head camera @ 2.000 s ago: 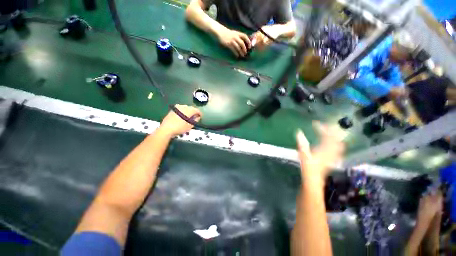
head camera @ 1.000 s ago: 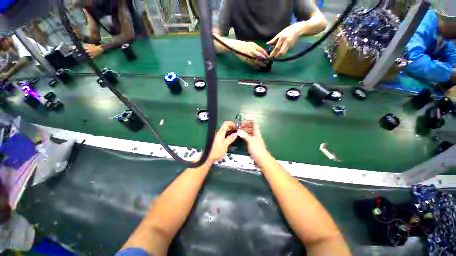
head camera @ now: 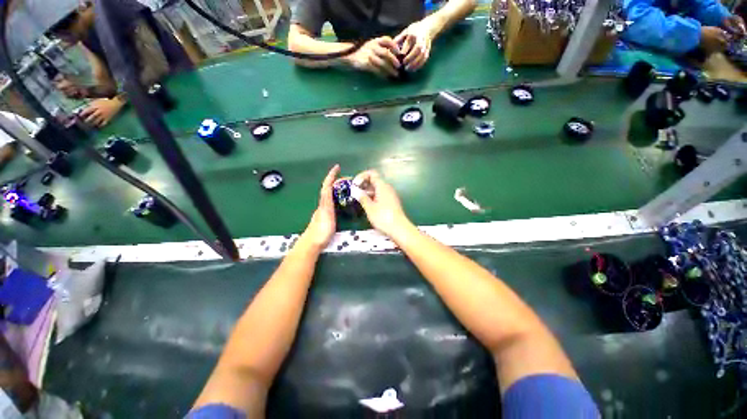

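A black part-built unit (head camera: 347, 199) with silver-blue insides at its upper end stands between my hands, just beyond the white rail. My left hand (head camera: 326, 209) is around its left side. My right hand (head camera: 378, 202) is at its upper right, with the fingertips on a small pale piece at the open end. The exact finger contact is too small to tell. A black end cap (head camera: 271, 180) lies on the green belt to the left of my hands.
More end caps and housings lie along the belt (head camera: 524, 176). A pale strip (head camera: 468, 200) lies right of my hands. Part-built units (head camera: 641, 308) and a wired parts pile (head camera: 721, 286) are on the bench at right. Cables (head camera: 168, 139) hang at left. A person works opposite.
The view has shifted, so my hands appear further left. The silver-blue end of the unit now shows between my hands. The white scrap on the bench is back in view.
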